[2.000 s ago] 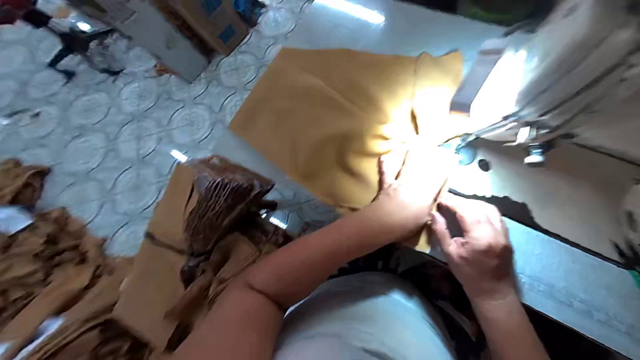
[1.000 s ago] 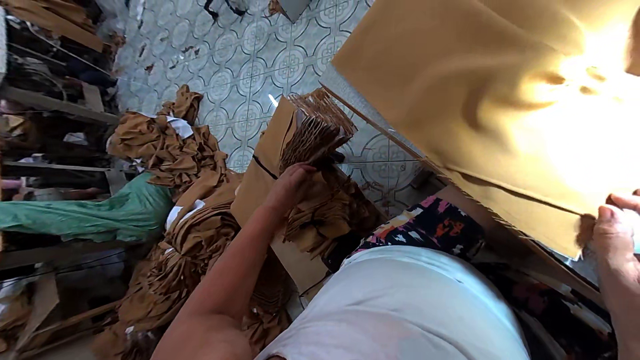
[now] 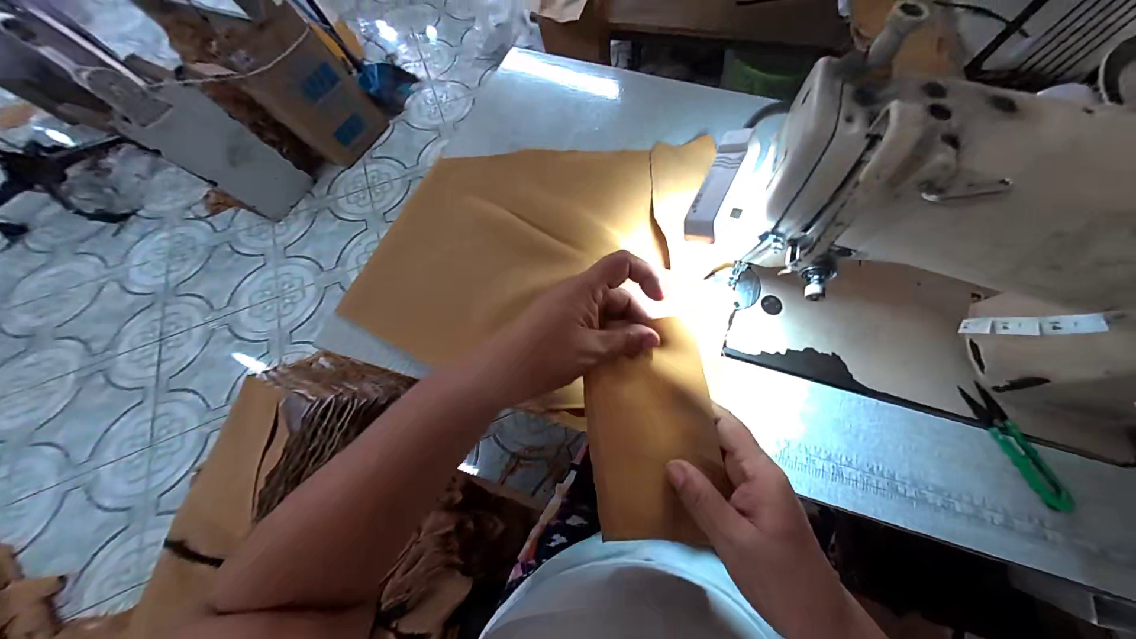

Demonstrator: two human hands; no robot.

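Note:
A narrow tan fabric piece [image 3: 652,444] hangs over the table's front edge toward my lap. My right hand [image 3: 745,497] grips its lower right edge between thumb and fingers. At its top, my left hand [image 3: 612,324] pinches the fabric with thumb and fingertips, under bright glare. A large tan fabric panel [image 3: 497,231] lies on the table behind my left hand, with a smaller tan strip [image 3: 679,177] at its right side. To the right of my left hand is the needle area of an industrial sewing machine [image 3: 932,169]; glare hides the detail there.
Green-handled thread snips [image 3: 1021,448] lie on the metal table [image 3: 887,479] at right. White labels [image 3: 1034,325] are on the machine bed. At lower left, a cardboard box [image 3: 209,497] holds stacked brown pieces [image 3: 328,426]. Another cardboard box [image 3: 311,98] stands on the tiled floor.
My left hand was at the stack by the cardboard box one second ago; now it is at the narrow piece on the table. The view has swung back toward the machine.

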